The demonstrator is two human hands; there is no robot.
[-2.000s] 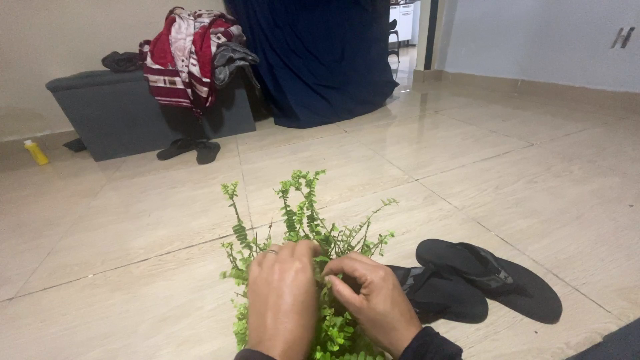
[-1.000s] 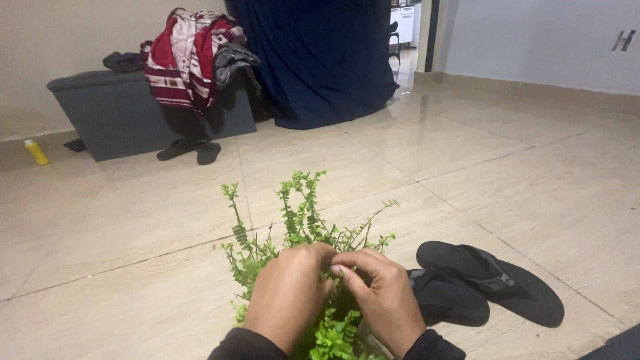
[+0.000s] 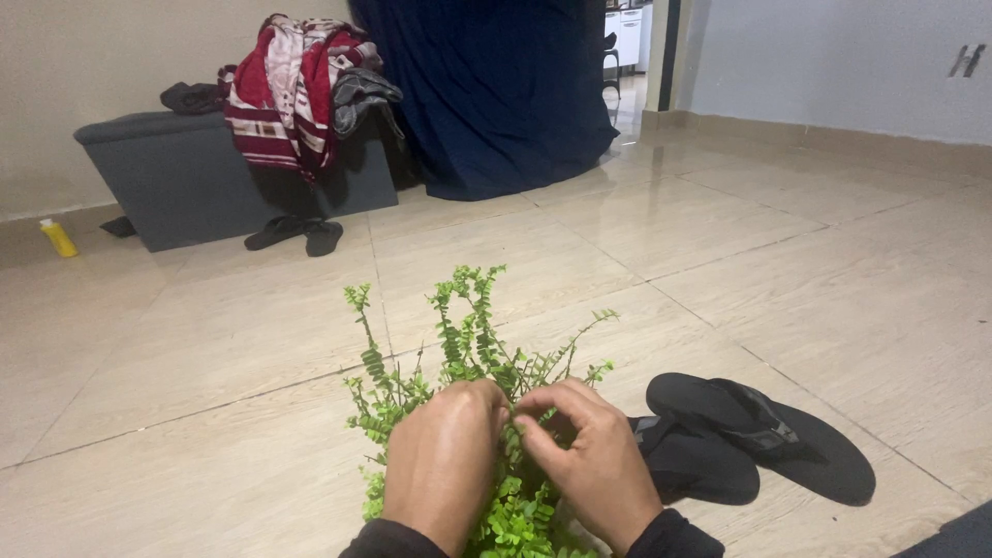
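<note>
A bushy green fern-like plant (image 3: 511, 515) with small rounded leaflets stands at the bottom centre, its upright fronds rising beyond my hands. My left hand (image 3: 446, 457) is over the middle of it, back of the hand up, fingers curled in among the stems. Close on its right, my right hand (image 3: 593, 453) has thumb and forefinger bent towards the left fingertips at a thin stem. The fingertips nearly meet; whether either hand pinches the stem cannot be told. Part of a pale surface, perhaps the pot, shows below my right hand.
Black flip-flops (image 3: 806, 442) lie on the tiled floor (image 3: 232, 457) right of the plant. Farther back are a grey storage bench (image 3: 194, 186) with a red and white blanket (image 3: 287, 101), another pair of dark flip-flops (image 3: 322, 236), a yellow bottle (image 3: 60, 239) and a dark blue cloth (image 3: 504, 93).
My hands have stayed at the middle of the plant, with small shifts of the fingers. The right thumb and forefinger are farther apart than one second ago.
</note>
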